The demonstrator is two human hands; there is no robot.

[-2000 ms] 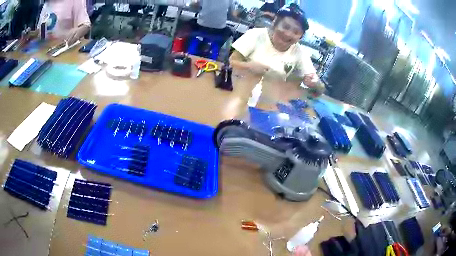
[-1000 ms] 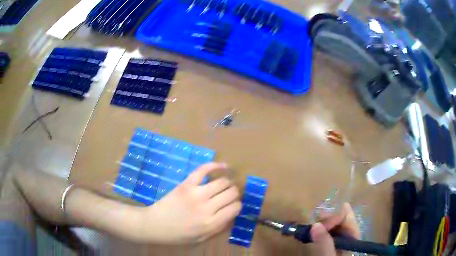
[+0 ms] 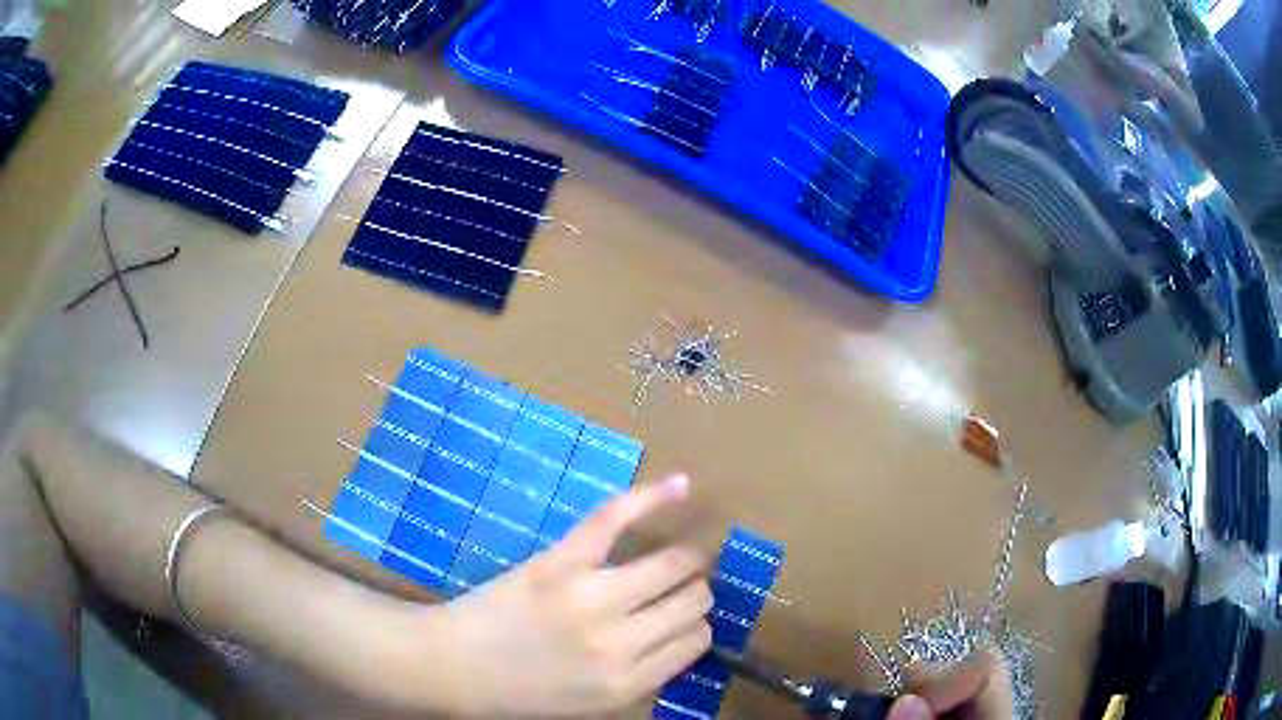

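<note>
A light blue solar cell string (image 3: 485,457) lies on the bench with silvery wire ends sticking out to its left. My left hand (image 3: 584,619) lies over its lower right corner, index finger extended and the other fingers curled beside a narrow blue cell piece (image 3: 745,577). Whether they grip or press anything is hidden. My right hand (image 3: 973,689), cut off by the bottom edge, holds the soldering iron (image 3: 844,702). The iron's metal tip points left at the middle of the narrow piece, close to my left fingers; exact contact is unclear.
Two dark cell strings (image 3: 457,214) lie behind. A blue tray (image 3: 921,253) holds several cell strings. A spiky wire clump (image 3: 692,360), an orange-brown scrap (image 3: 981,439), a ribbon heap (image 3: 949,640), a white bottle (image 3: 1094,551) and a grey machine (image 3: 1132,324) stand or lie around.
The view has tilted down to the bench, and the person across has left the picture. Both my hands have come into view, the right with the iron at the narrow piece, and have stayed there.
</note>
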